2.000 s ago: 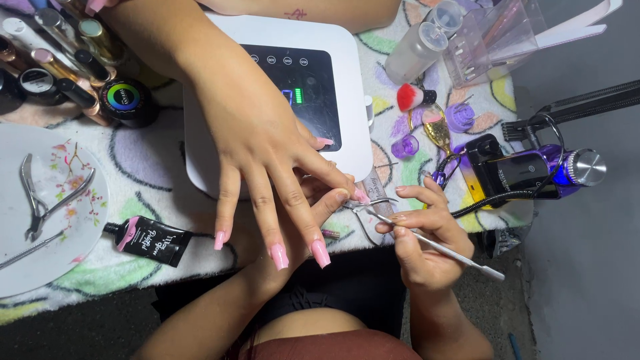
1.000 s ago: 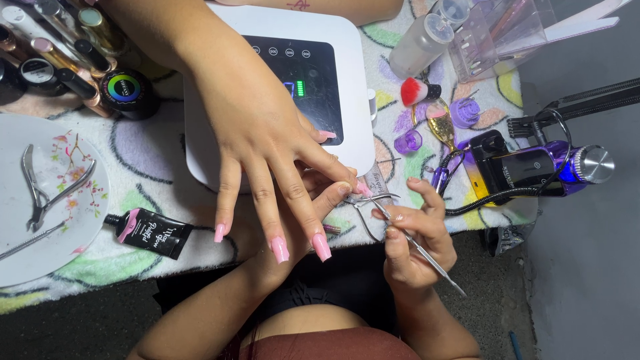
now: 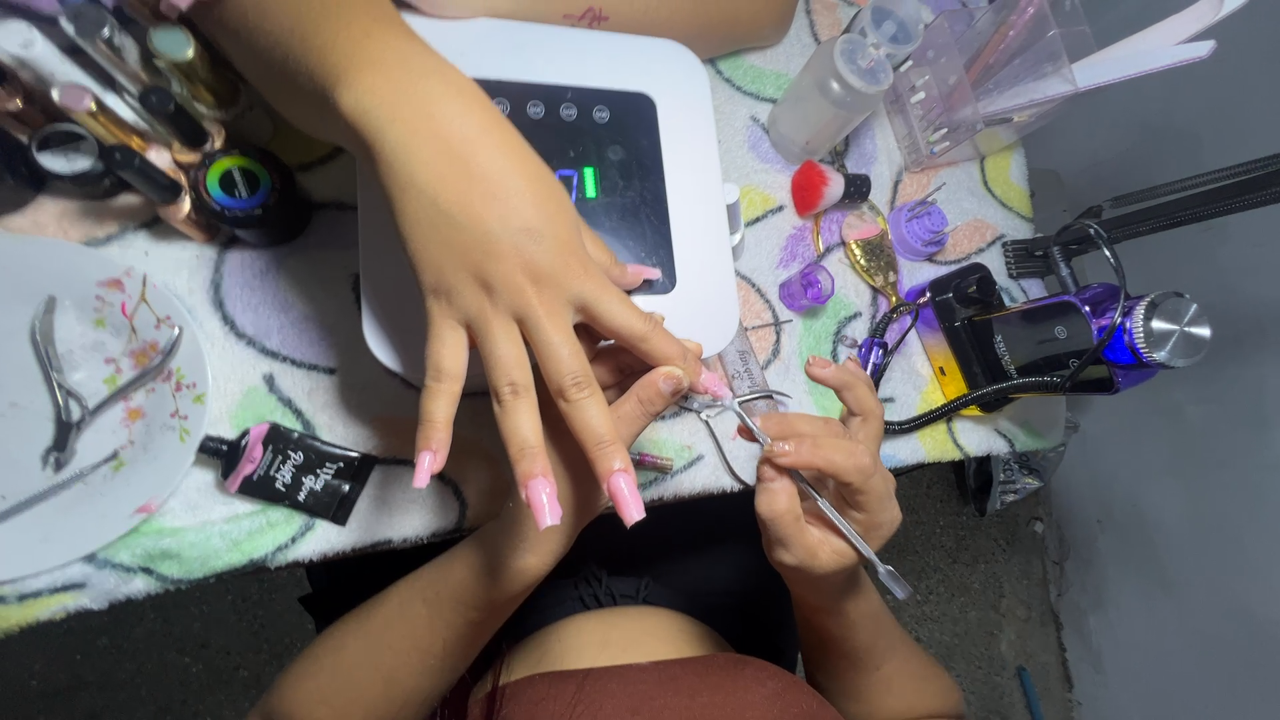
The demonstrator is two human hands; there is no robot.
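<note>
My right hand (image 3: 835,460) holds a metal cuticle pusher (image 3: 835,515), its upper end at the pink nail (image 3: 713,384) of another person's index finger. My left hand (image 3: 640,405), partly hidden beneath the other person's hand (image 3: 510,240), grips that finger near its tip. The person's other fingers are spread and carry long pink nails. Around the treated nail is a silvery metal piece with curved arms (image 3: 718,408); its exact kind is hard to tell. A white nail lamp (image 3: 705,190) with a lit display lies under the person's hand.
At left are a plate (image 3: 190,330) with metal nippers (image 3: 68,430), a black tube (image 3: 300,472) and several polish bottles (image 3: 250,195). At right stand an electric nail drill unit (image 3: 1040,340), a red brush (image 3: 825,188), plastic bottles (image 3: 825,95) and a clear organizer (image 3: 935,110) with files.
The lower end of the cuticle pusher has swung down toward me over the two seconds, as my right hand changed its angle. The other person's hand has stayed nearly in place.
</note>
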